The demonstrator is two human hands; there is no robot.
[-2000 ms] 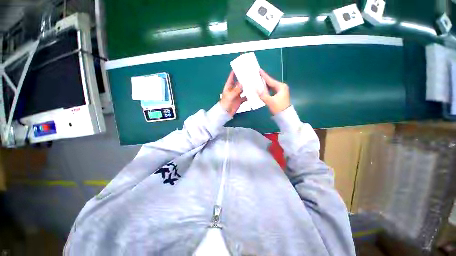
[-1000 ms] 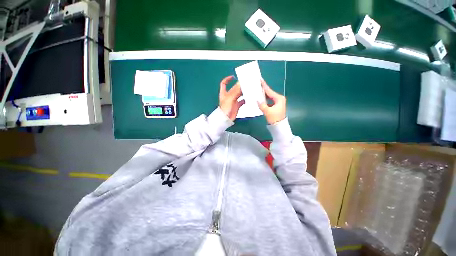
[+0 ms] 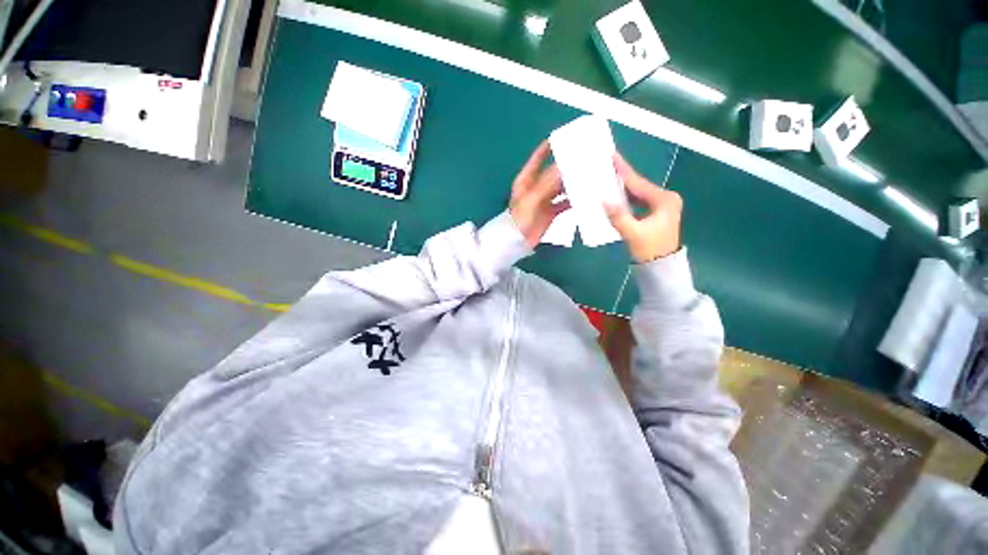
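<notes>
A plain white box or folded card piece (image 3: 588, 168) is held upright over the bench, just in front of my body. My left hand (image 3: 536, 197) touches its left side with the fingers bent around it. My right hand (image 3: 650, 217) grips its right side, thumb on the near face. White flaps or papers (image 3: 562, 228) show at its lower end between my hands; I cannot tell if they are part of it. Its far side is hidden.
A digital scale (image 3: 372, 173) with a lit display stands at the left, carrying a light-blue pad and white papers (image 3: 366, 98). Several white boxes (image 3: 631, 46) lie on the green conveyor belt beyond the white rail (image 3: 748, 169). Open carton with clear plastic (image 3: 829, 455) at lower right.
The view has turned, so the bench now slants down to the right. The white piece stays between my hands, and two separate flaps now show at its lower end.
</notes>
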